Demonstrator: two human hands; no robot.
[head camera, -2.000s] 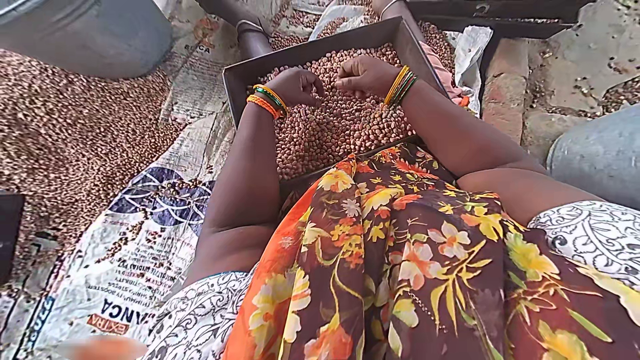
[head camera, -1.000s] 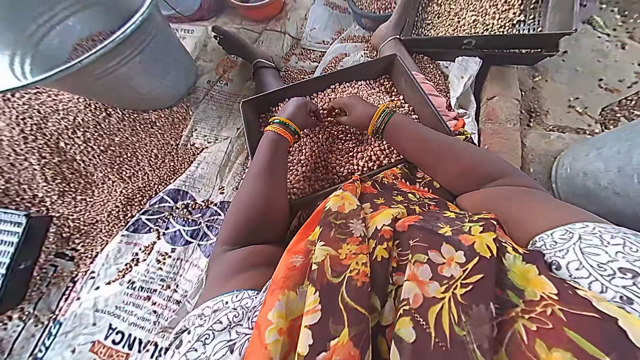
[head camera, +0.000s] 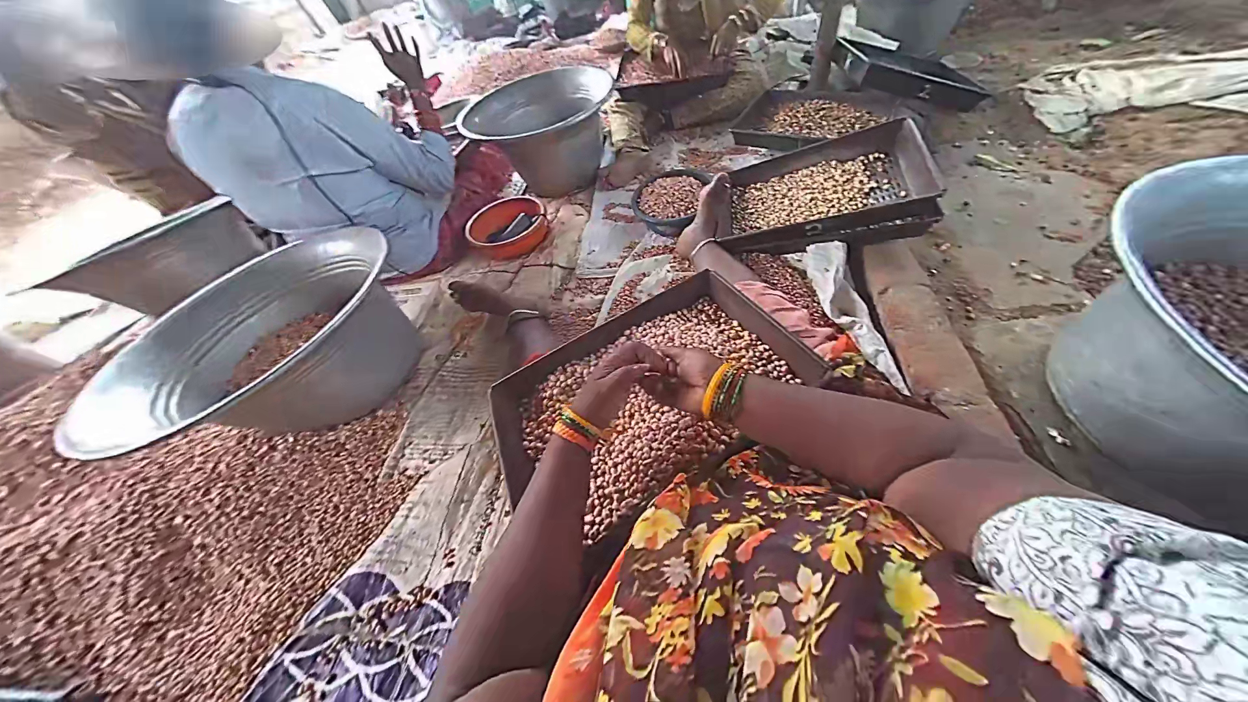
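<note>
A dark rectangular tray (head camera: 514, 444) rests tilted between my outstretched legs, filled with small round brown nuts or seeds (head camera: 651, 450). Above its middle, my left hand (head camera: 621, 378) and my right hand (head camera: 685, 378) come together, fingertips touching or nearly so. The fingers of both are bent inward; whether a nut or seed is pinched between them is too small to tell. Bangles in orange, green and yellow circle both wrists. A floral cloth covers my lap against the near side of the tray.
A metal tub (head camera: 375, 327) stands on a large heap of brown nuts or seeds (head camera: 195, 546) at left. Another tub (head camera: 1102, 361) is at right. Ahead are a tray of paler pieces (head camera: 902, 166), a small bowl (head camera: 673, 226), an orange basin (head camera: 531, 244) and co-workers seated on sacks.
The view has tilted up, bringing co-workers and more tubs into sight. My hands, a little apart two seconds ago, are now together over the tray.
</note>
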